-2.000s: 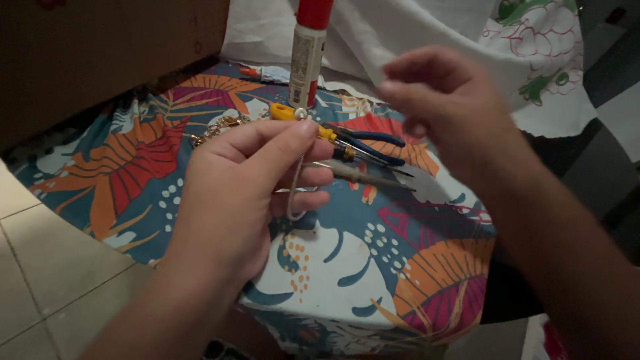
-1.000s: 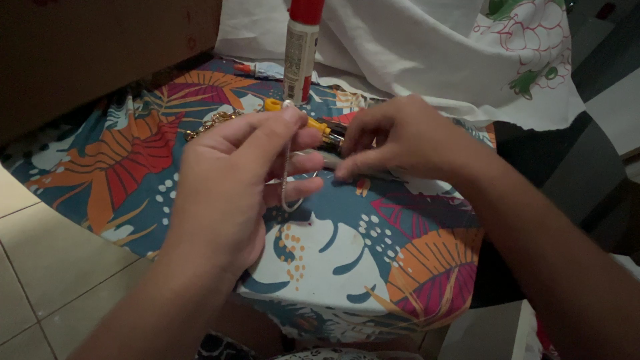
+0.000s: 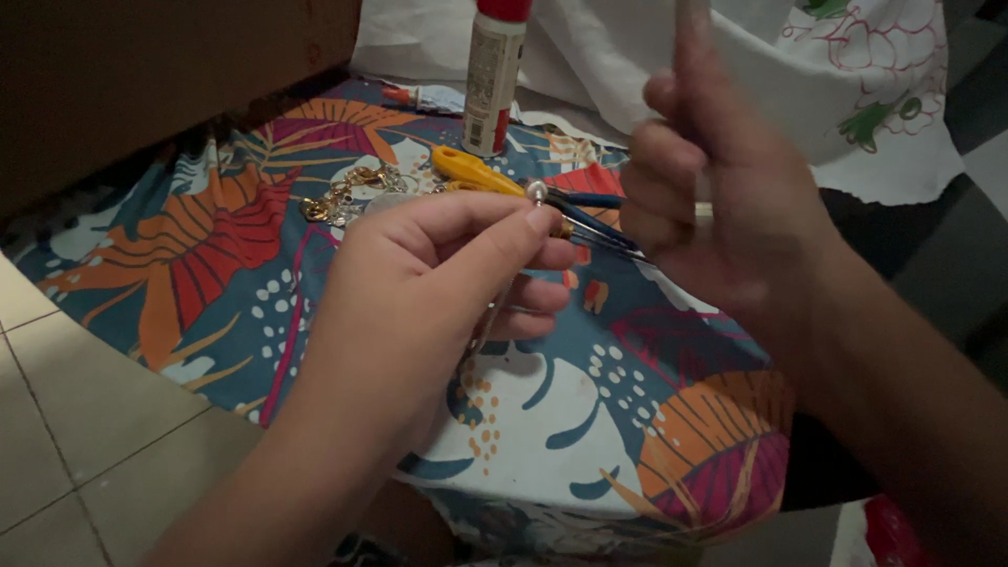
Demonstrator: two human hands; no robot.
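My left hand (image 3: 441,276) pinches a small shiny round bead (image 3: 537,191) between thumb and index finger. A thin pale chain or cord (image 3: 492,319) hangs from that pinch, partly behind the fingers. My right hand (image 3: 724,181) is raised to the right of it, blurred, with its fingers curled around a slender pale tool (image 3: 703,211) whose kind I cannot tell. Behind the hands lie a yellow-handled tool (image 3: 472,169) and blue-handled pliers (image 3: 591,216), partly covered. Gold and silver-coloured chain jewellery (image 3: 346,197) rests left of them on the patterned cloth (image 3: 520,441).
An upright spray can with a red cap (image 3: 492,87) stands at the back. Beside it lies a small tube with a red cap (image 3: 417,98). A dark cardboard box (image 3: 157,87) borders the back left, and a white printed cloth (image 3: 756,94) hangs behind.
My right hand has reached down to the tools on the cloth, taken hold of a slender one, and risen. My left hand still pinches the bead.
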